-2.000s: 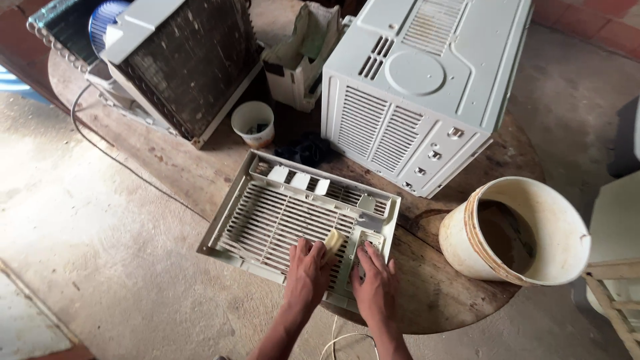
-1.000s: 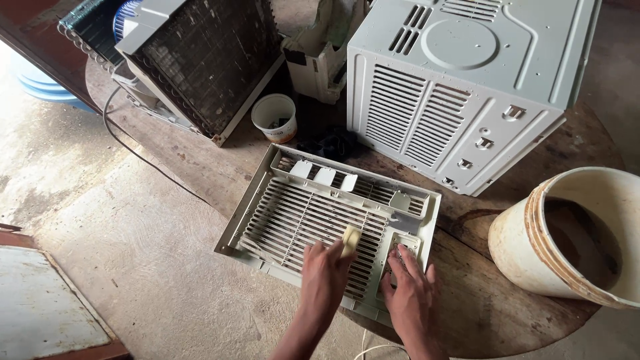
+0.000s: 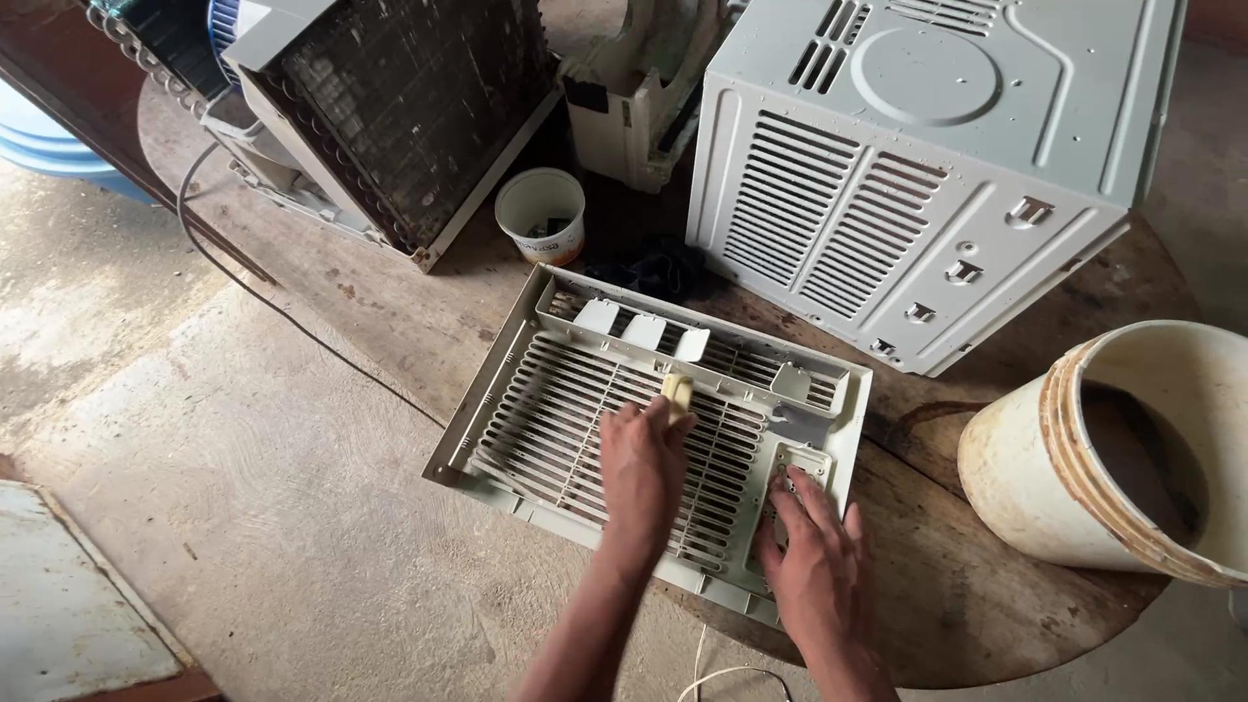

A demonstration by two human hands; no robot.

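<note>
The plastic front grille of a window air conditioner (image 3: pixel 565 439) lies on a round wooden table, its slats and frame facing up. My left hand (image 3: pixel 643 468) grips a small cream-coloured brush or block (image 3: pixel 678 395) over the middle slats; its underside is hidden, so I cannot tell which it is. On the right part of the grille frame, the fingers of my right hand (image 3: pixel 814 546) rest spread over a small panel with holes, touching it and holding no separate object. Several white flaps (image 3: pixel 643 332) stand along the grille's far edge.
Behind the grille are a plastic cup (image 3: pixel 539 216) with small parts, a dark cloth (image 3: pixel 651 268) and a white metal air conditioner casing (image 3: pixel 936 175). A stained bucket (image 3: pixel 1033 468) of dark liquid stands right. A finned coil unit (image 3: pixel 409 107) and a cable (image 3: pixel 302 327) are left on the wooden table (image 3: pixel 380 312).
The view has shifted. My left hand with the cream-coloured piece has moved across the slats, away from my right hand, which stays at the small panel.
</note>
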